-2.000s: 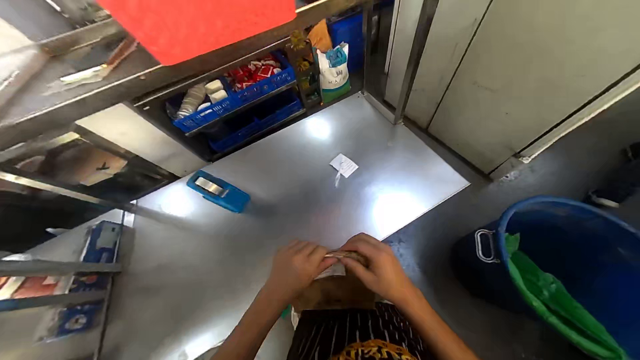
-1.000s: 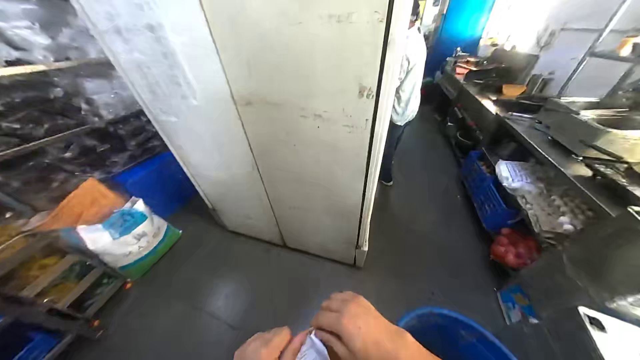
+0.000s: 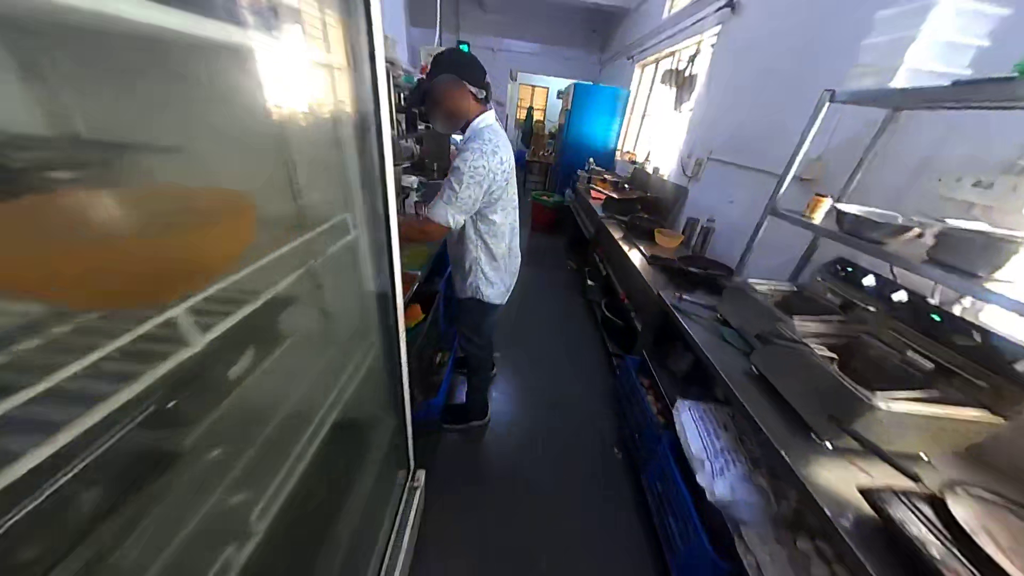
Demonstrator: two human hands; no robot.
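Neither my left hand nor my right hand shows in the head view now, so what they hold is hidden. A glass-fronted cabinet door (image 3: 320,360) fills the left side, with wire racks and a blurred orange item (image 3: 128,244) behind or reflected in the glass. To the right runs a long steel counter (image 3: 704,336) carrying deep fryers (image 3: 864,360), pans and a yellow bowl (image 3: 668,238).
A co-worker (image 3: 484,216) in a cap and patterned shirt stands at the left-hand counter. A dark floor aisle (image 3: 536,448) runs between the counters. Blue crates (image 3: 672,496) sit under the right counter, a steel shelf (image 3: 904,260) stands above, and a blue refrigerator (image 3: 590,132) is farther back.
The view has swung up and along the aisle. My two hands, together on a small white item one second ago, have left the view, and so has the blue bin.
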